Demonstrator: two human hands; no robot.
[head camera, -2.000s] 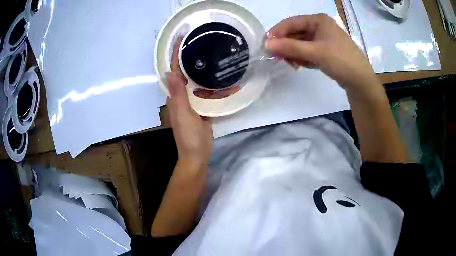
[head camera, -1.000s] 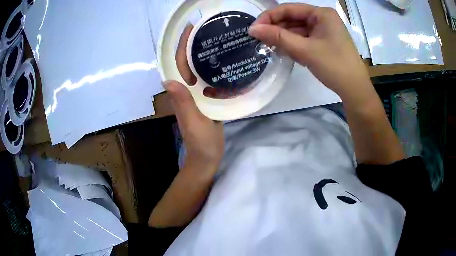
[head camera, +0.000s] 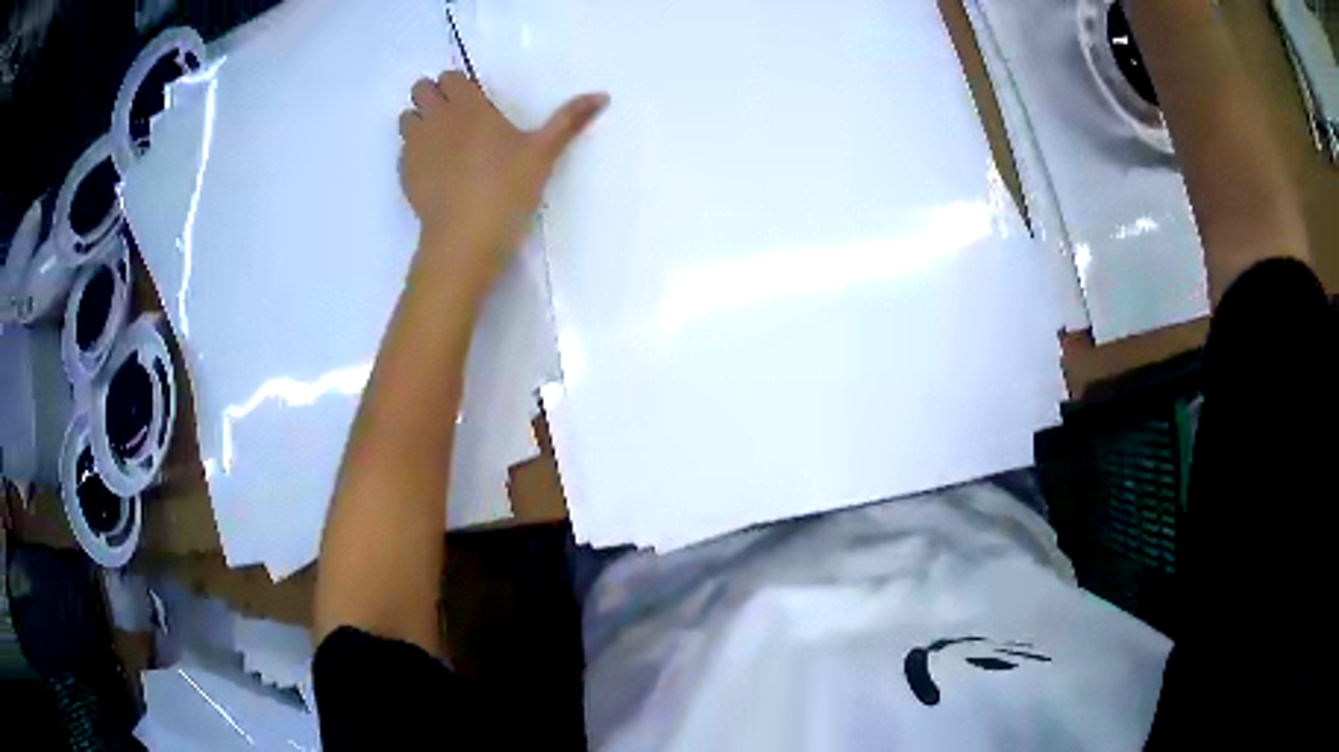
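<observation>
My left hand (head camera: 477, 162) lies on the glossy white sheets near the top centre, thumb spread to the right, holding nothing that I can see. The centre sheet stack (head camera: 793, 353) lies to its right and the left sheet stack (head camera: 294, 265) under and beside it. My right hand (head camera: 1170, 12) is at the top right, mostly cut off by the picture's edge. Below and left of it, a white ring-shaped housing (head camera: 1104, 77) with a black centre and small white marks lies on the right sheets. Whether the right hand grips this housing cannot be seen.
Several white ring housings (head camera: 135, 407) overlap in a row at the far left. Crumpled white sheets (head camera: 220, 713) lie low at the left. The right sheet pile (head camera: 1142, 272) lies beside the centre stack. A dark green slatted crate (head camera: 1142, 507) is below the table edge at right.
The labelled housing has left the space in front of me. My left hand has let go and moved left onto the sheets. My right hand has moved to the upper right. The view has shifted.
</observation>
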